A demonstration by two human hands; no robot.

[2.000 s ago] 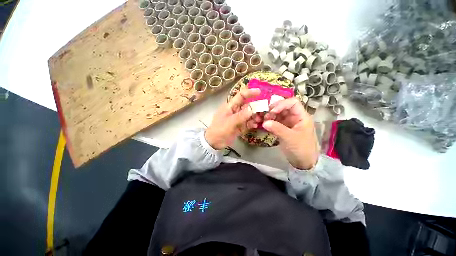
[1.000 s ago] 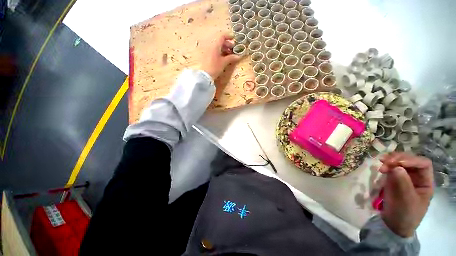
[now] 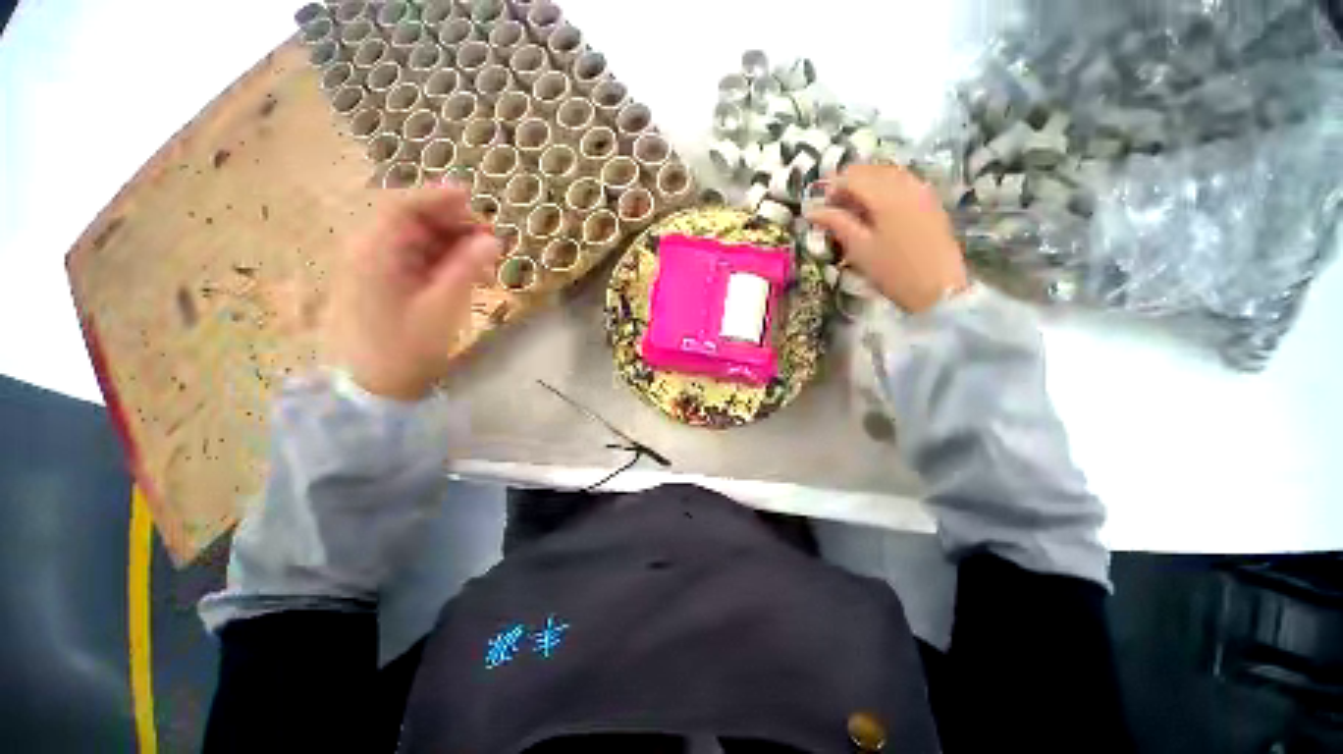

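The pink block [image 3: 692, 305] sits on the round yellow-and-black speckled stand [image 3: 689, 399], with a pale rectangular piece [image 3: 745, 308] on its right part. My left hand [image 3: 408, 287] is blurred above the wooden board [image 3: 199, 317], beside the rows of upright rings [image 3: 523, 174]; its fingers are apart and no ring shows in it. My right hand [image 3: 893, 236] is at the near edge of the loose ring pile [image 3: 803, 130], fingertips down among the rings; whether it grips one is hidden.
A clear plastic bag of grey rings [image 3: 1164, 192] lies at the right. A thin pick-like item with a black end [image 3: 636, 452] lies on the grey-beige sheet [image 3: 516, 376], left of and nearer than the stand. The table's front edge runs just before my apron.
My left hand has lifted off the ring at the row's end and is drawn back nearer me. My right hand has moved from the stand's near right side to the pile. The view has swung right.
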